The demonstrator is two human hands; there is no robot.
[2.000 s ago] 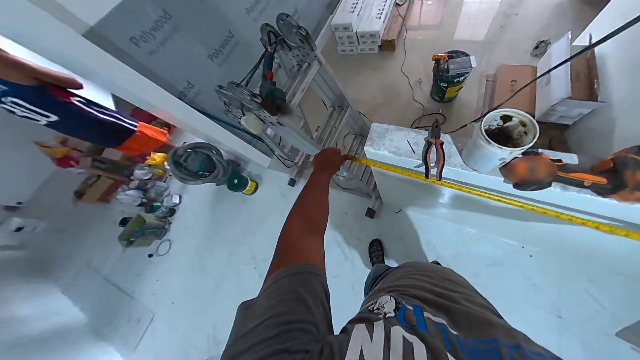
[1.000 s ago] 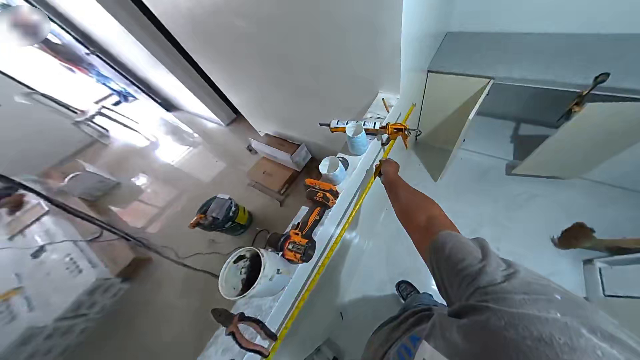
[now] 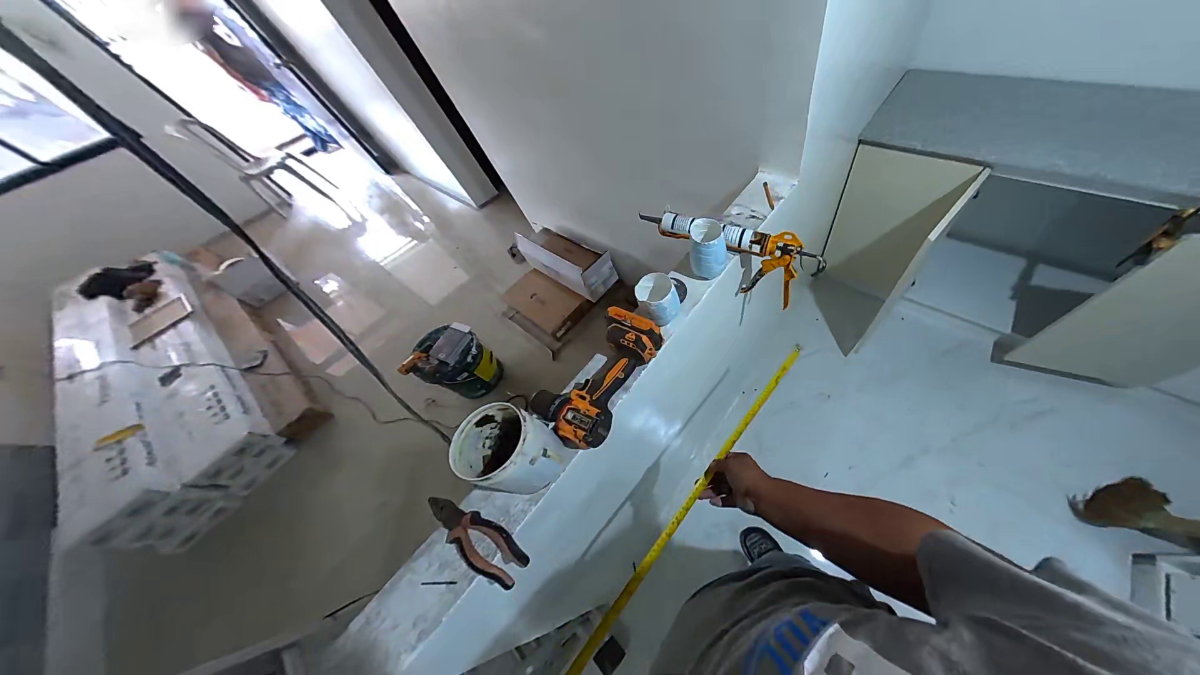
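My right hand (image 3: 733, 483) is closed around a yellow tape measure blade (image 3: 647, 565), part of the way along it. Past the fingers, the blade's free end rises toward the upper right, over the white floor; its other part runs down out of the bottom edge. The blade is beside a low white ledge (image 3: 647, 422). On that ledge lie pliers (image 3: 478, 542), an orange and black cordless power tool (image 3: 583, 412) and a caulking gun (image 3: 741, 239). My left hand is outside the view.
A white bucket (image 3: 511, 448) and pale cups (image 3: 658, 298) stand along the ledge. Beyond it are a dark bucket (image 3: 459, 361), cardboard boxes (image 3: 548, 300), stacked packages (image 3: 159, 403) and a hanging black cable (image 3: 244, 248). Open cabinet doors (image 3: 900, 262) stand at right. A person is near the doorway.
The view has swung far round since the first frame, where my left hand held the tape by a ladder. Since one second ago, my right hand and the tape have moved down off the ledge.
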